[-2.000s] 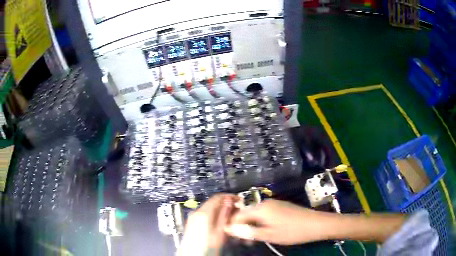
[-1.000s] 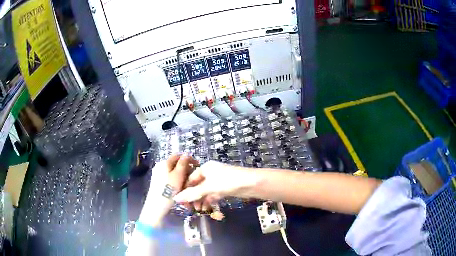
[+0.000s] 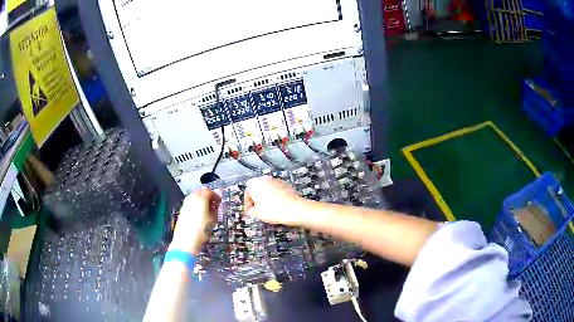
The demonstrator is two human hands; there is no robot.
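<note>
A clear blister tray (image 3: 283, 267) with rows of small dark-and-silver circuit boards (image 3: 308, 182) lies before the rack. My left hand (image 3: 200, 214), with a blue band at the wrist, is over the tray's left part, fingers curled. My right hand (image 3: 269, 200) is over the tray's upper middle, fingers bent down. The fingertips of both hands are hidden or blurred, so I cannot tell if they hold a board. Two cream test fixtures stand in front of the tray, one at centre (image 3: 250, 303) and one further right (image 3: 340, 283), each with a yellow tip beside it.
The grey-framed rack has a large white screen (image 3: 233, 31) and four lit displays (image 3: 267, 102) with red and black leads below. Clear tray stacks (image 3: 94, 182) and a yellow warning sign (image 3: 43, 78) stand at left. A blue crate (image 3: 535, 214) is at right on the green floor.
Both hands were close together at the fixtures; they have moved up over the tray and now are apart. The digits on the displays have changed.
</note>
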